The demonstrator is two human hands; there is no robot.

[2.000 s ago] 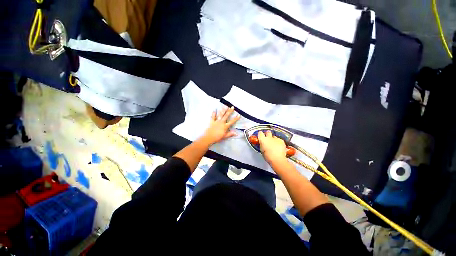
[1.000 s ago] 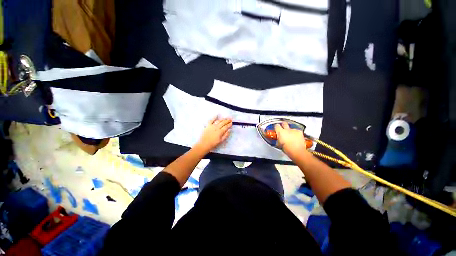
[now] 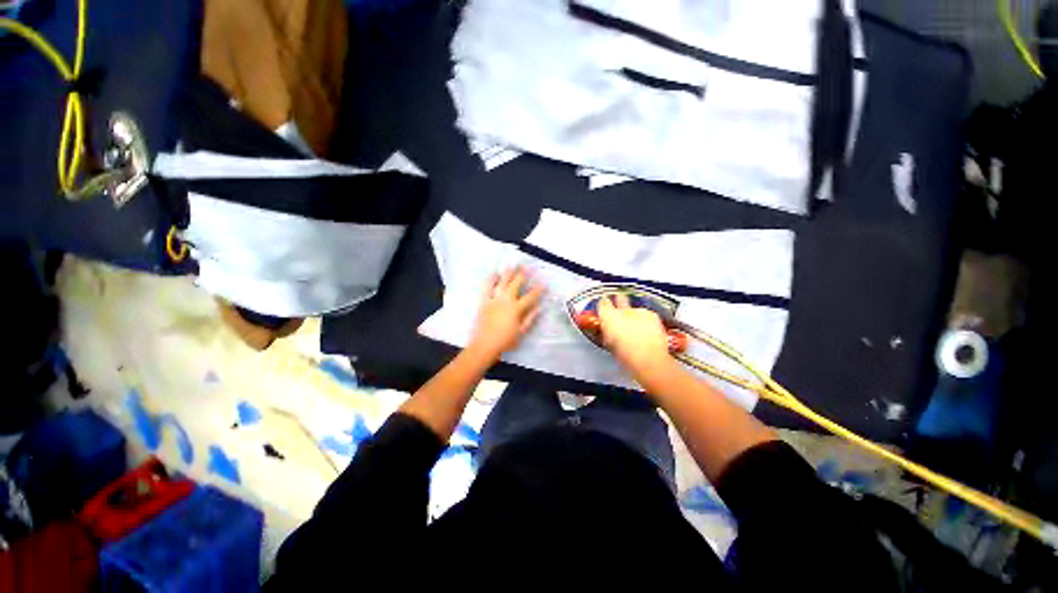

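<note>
A white-grey garment panel [image 3: 696, 257] with a long dark band lies on the dark table cover in front of me. My right hand [image 3: 632, 330] is shut on the orange-red handle of the steam iron [image 3: 589, 304], whose soleplate rests on the panel, its tip pointing left. The iron covers the panel's middle. My left hand [image 3: 508, 310] lies flat on the panel left of the iron, fingers apart, holding nothing.
A stack of panels [image 3: 743, 139] lies at the far side. More panels [image 3: 290, 255] drape at left beside a brown form [image 3: 273, 70]. A second iron [image 3: 125, 156] sits far left. A yellow hose [image 3: 905, 463] trails right. Crates [image 3: 186, 544] stand lower left.
The view has shifted and turned between frames. The iron has moved a little left over the panel, close to my left hand, since one second ago. The short dark bar is now hidden.
</note>
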